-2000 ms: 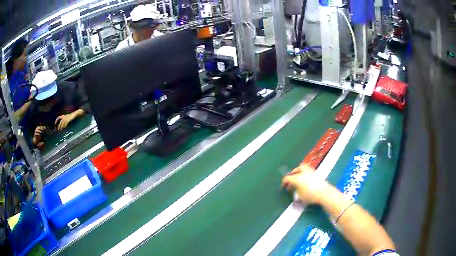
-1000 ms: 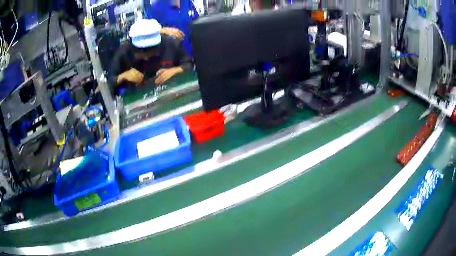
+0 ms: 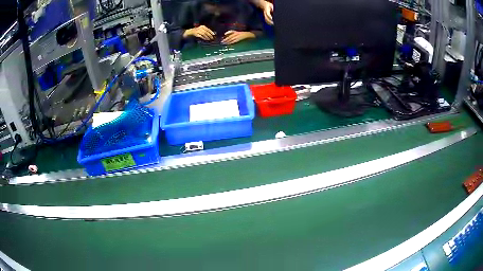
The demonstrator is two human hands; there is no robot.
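Neither of my hands is in the picture. A red-brown carrier (image 3: 473, 180) lies at the right edge on the green conveyor belt (image 3: 296, 227), against the near white strip and cut off by the frame. Another red-brown carrier (image 3: 439, 126) lies farther back at the right. A blue backing sheet (image 3: 466, 236) with pale marks lies at the lower right on the near ledge, and part of a second blue sheet (image 3: 414, 264) shows at the bottom edge.
Blue bins (image 3: 209, 129) (image 3: 122, 154) and a red bin (image 3: 274, 100) stand beyond the far metal rail. A black monitor (image 3: 323, 42) stands right of them, beside black equipment (image 3: 413, 90). A person's hands (image 3: 220, 36) show opposite. Machine frames stand at the left.
The view has swung left and down. Bins and monitor now sit farther right in the picture. My one visible hand, over a carrier two seconds ago, has been out of view since one second ago.
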